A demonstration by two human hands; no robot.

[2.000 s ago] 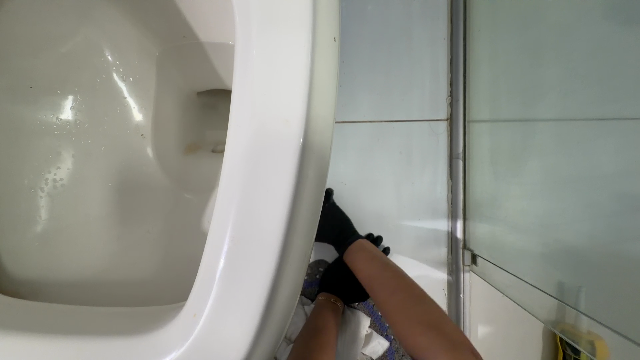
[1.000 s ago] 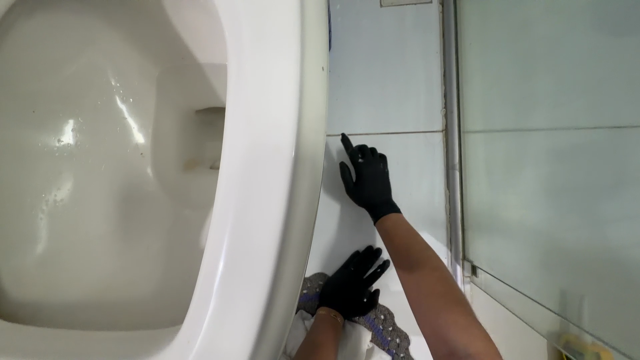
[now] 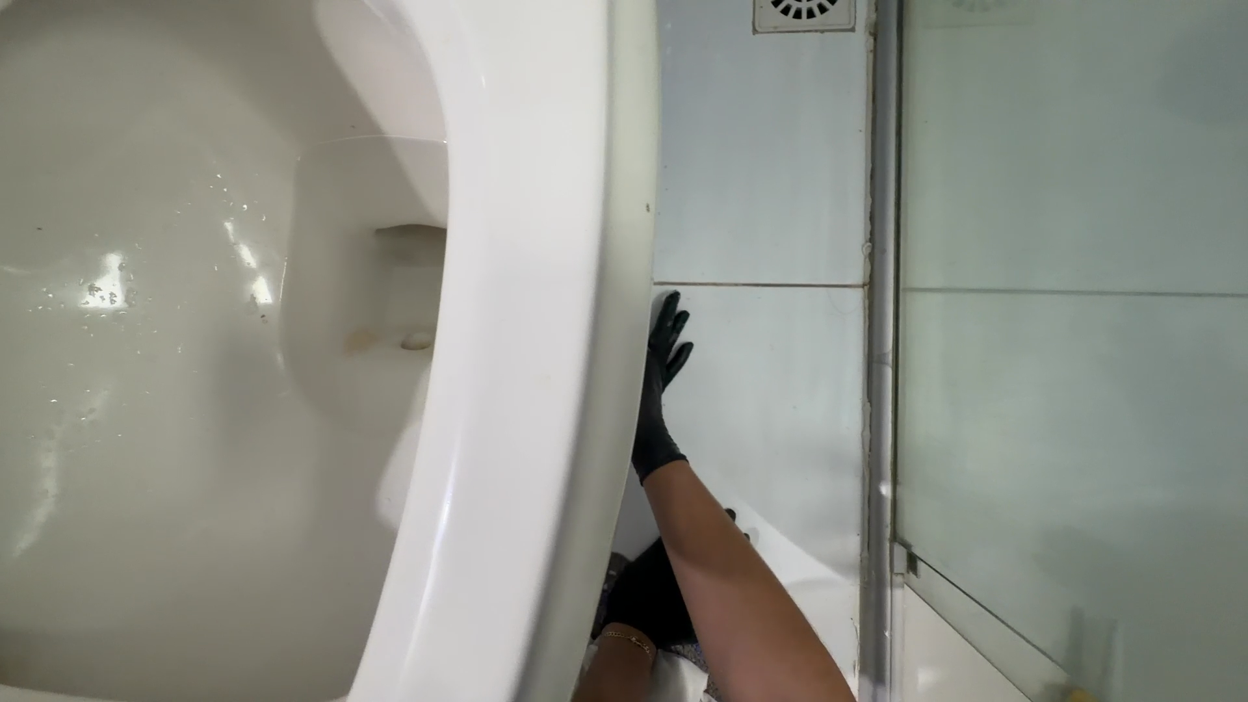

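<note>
A white ceramic toilet bowl (image 3: 531, 322) fills the left half of the view. My right hand (image 3: 663, 380), in a black glove, is low beside the bowl's outer side, close to the floor tile (image 3: 770, 390). Its fingers are apart, and the rim hides part of the palm. Nearer the bottom edge, my left hand (image 3: 655, 597), also black-gloved with a thin bracelet at the wrist, is partly covered by my right forearm. Two of its fingertips show apart past that forearm. Neither hand visibly holds anything.
A metal-framed glass panel (image 3: 1063, 409) runs along the right side. A floor drain (image 3: 804, 10) lies at the top. Grey patterned material (image 3: 612, 575) and a white thing lie by my left hand. A pale raised edge (image 3: 936, 634) stands at the lower right.
My right hand has moved left, from the tile against the side of the bowl. My right forearm now covers much of my left hand, which was in plain sight one second ago.
</note>
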